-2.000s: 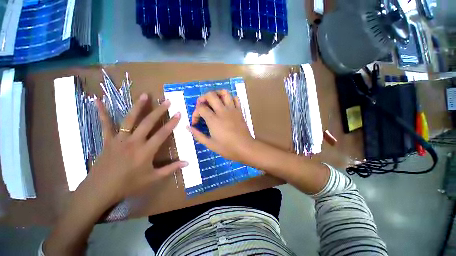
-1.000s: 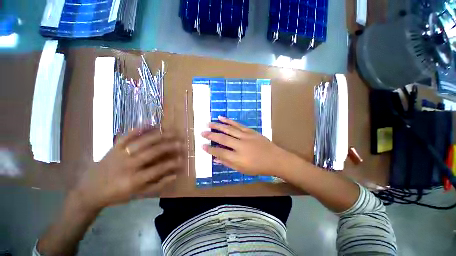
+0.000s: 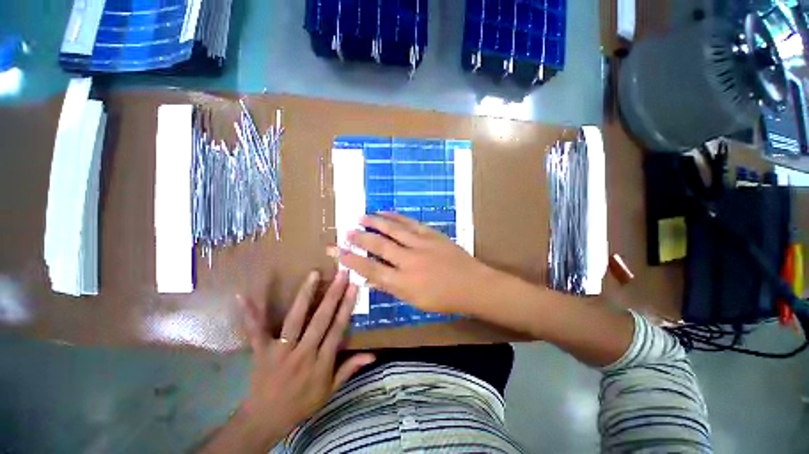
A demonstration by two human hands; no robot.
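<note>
A blue solar cell panel (image 3: 412,191) lies on the brown table in front of me, with a wide white strip (image 3: 349,191) along its left edge and a narrower white strip (image 3: 463,195) along its right edge. My right hand (image 3: 412,266) lies over the panel's lower middle, its fingertips on the left white strip. My left hand (image 3: 306,346) is at the table's front edge, fingers spread, fingertips beside the panel's lower left corner. Thin silver wires (image 3: 326,195) show left of the panel. Neither hand visibly holds anything.
Silver ribbon piles (image 3: 232,186) lie left and right (image 3: 568,213) beside white strips. Stacked white strips (image 3: 75,195) are far left. Dark blue cell stacks (image 3: 368,27) and a finished panel stack (image 3: 129,35) are behind. A grey round housing (image 3: 679,84), yellow sponge (image 3: 672,239) and cables are right.
My left hand has moved from beside the left ribbon pile down and right to the panel's lower left corner. My right hand stays over the panel, its fingers on the left white strip.
</note>
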